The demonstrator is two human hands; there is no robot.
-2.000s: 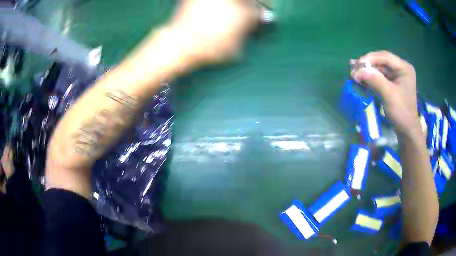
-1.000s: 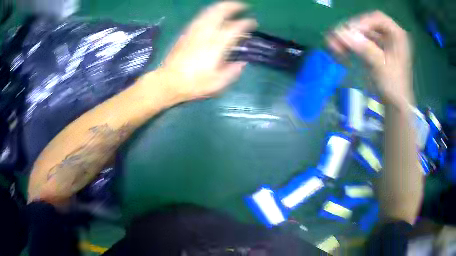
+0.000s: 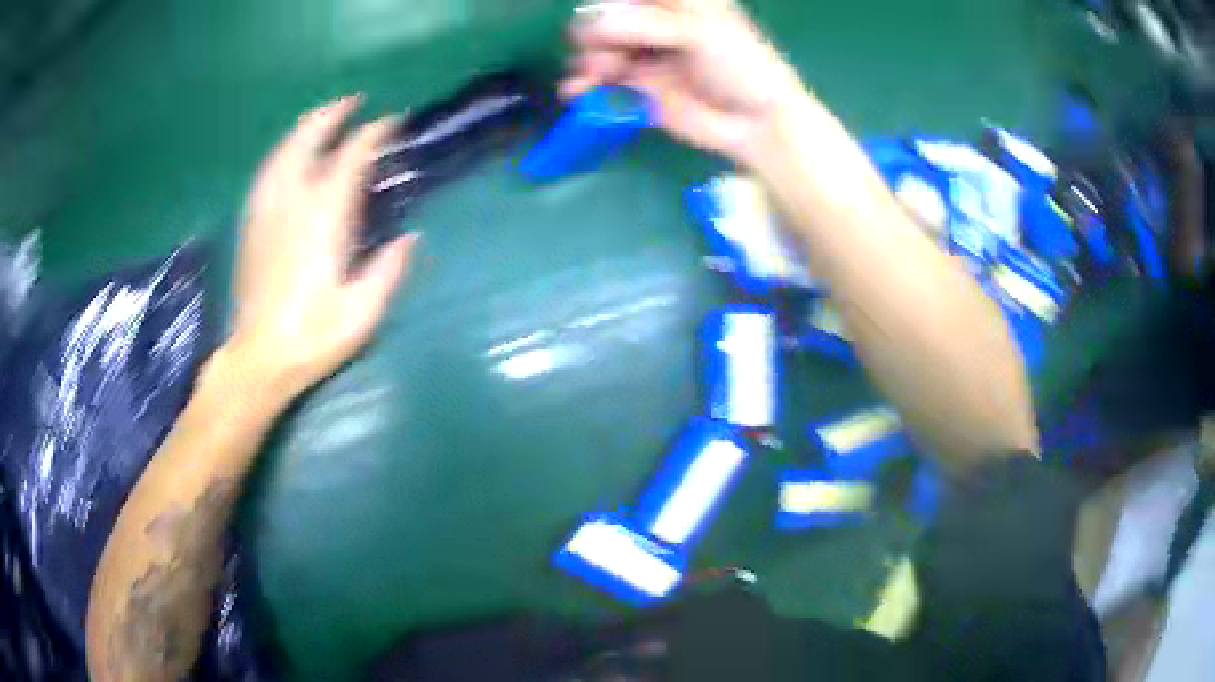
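Observation:
A black device housing [image 3: 453, 133] lies or is held at the upper left centre, blurred. My left hand [image 3: 313, 247] is at its left end, fingers and thumb spread around that end; blur hides whether they grip it. My right hand [image 3: 686, 73] is at the top centre, its fingertips closed at the upper end of a blue battery pack [image 3: 586, 131]. The pack hangs tilted just right of the housing. The lead and plug cannot be made out.
Several loose battery packs [image 3: 746, 366] with white or cream strips lie right of centre, and a pile [image 3: 979, 200] lies beyond my right forearm. Shiny clear plastic over dark contents [image 3: 107, 360] is at the left. A cream strip [image 3: 894, 600] is at lower right.
The view has shifted to the right. The blurred blue pack was brought in from the right to the housing's right end. My left hand's fingers look more spread than before.

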